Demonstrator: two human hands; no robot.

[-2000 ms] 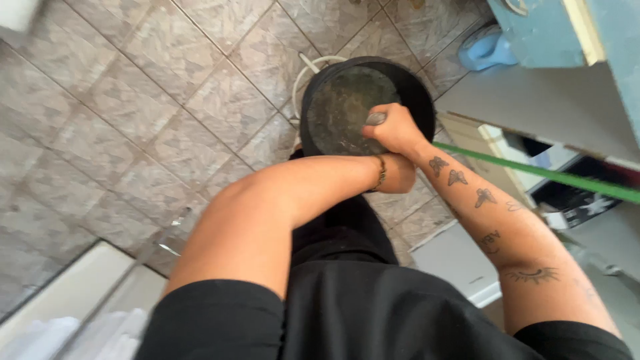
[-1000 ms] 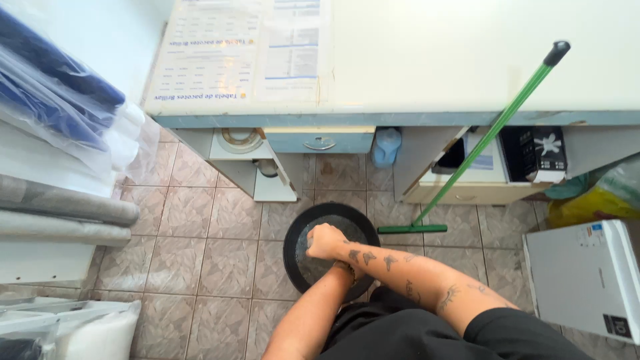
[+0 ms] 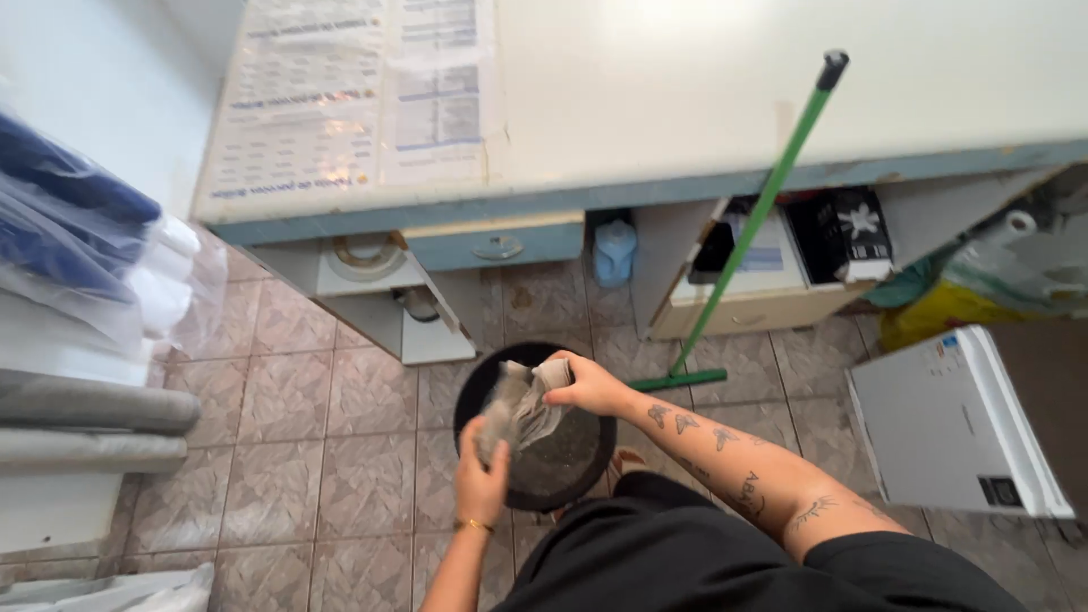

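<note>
A grey, wrinkled cloth (image 3: pixel 520 399) is stretched between my two hands above a round black bucket (image 3: pixel 595 476) on the tiled floor. My left hand (image 3: pixel 483 476) grips the cloth's lower left end. At its upper right end my right hand (image 3: pixel 586 387) pinches the cloth between thumb and fingers. Murky grey water (image 3: pixel 557 455) shows inside the bucket below. Just right of the bucket, a green squeegee (image 3: pixel 739 246) leans on the counter edge, its blade on the floor.
A white counter (image 3: pixel 680 102) with blue edging spans the top, printed sheets taped on it. Beneath are a blue drawer (image 3: pixel 501 242), a blue plastic jug (image 3: pixel 614 253) and open shelves. Fabric rolls (image 3: pixel 93 416) lie at the left; a small white appliance (image 3: pixel 943 425) stands at the right.
My hands were together over the bucket; now they are apart with the cloth opened out between them. The view has swung round since the oldest frame.
</note>
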